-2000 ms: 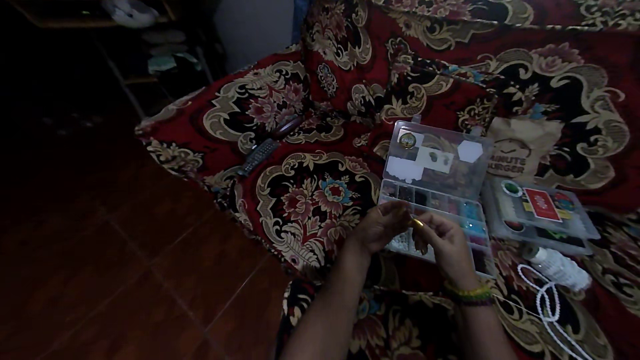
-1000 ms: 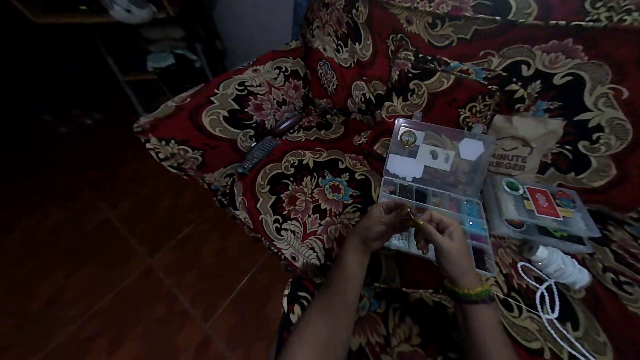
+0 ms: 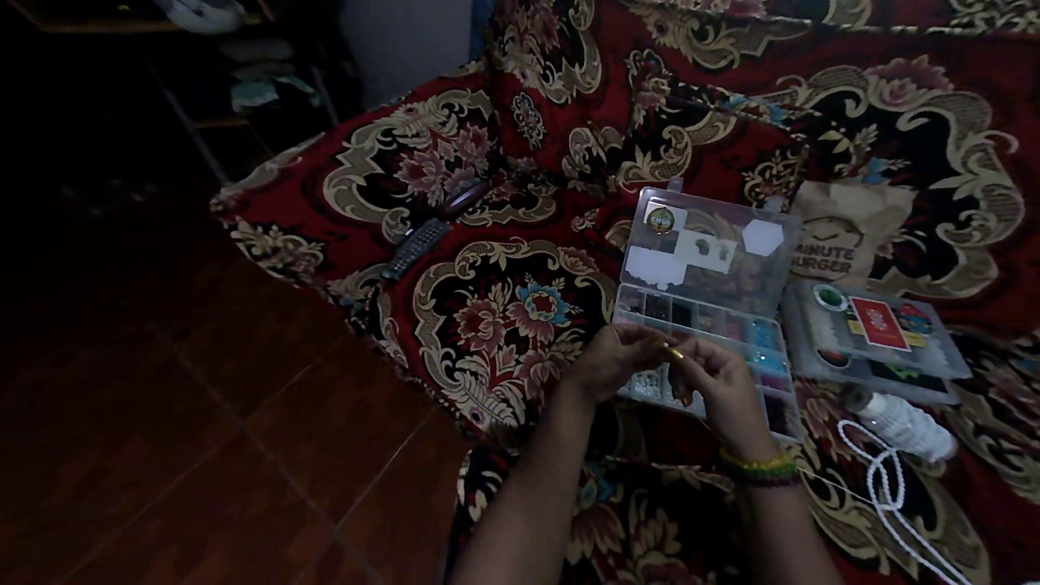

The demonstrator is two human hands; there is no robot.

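My left hand and my right hand meet over the lower tray of an open clear plastic compartment box. Their thumbs and forefingers are pinched close together at a tiny gold-coloured piece, too small to identify. The tray's compartments hold small beads: white beads by my left hand, blue beads beyond my right. A beaded bracelet in yellow, green and dark red is around my right wrist. A thin line runs from near that wrist toward a white beaded strand at the right.
A patterned red and black sofa cover lies under everything. Right of the box are a brown paper bag, another clear case with a red card on top, and a white spool. A remote control lies left.
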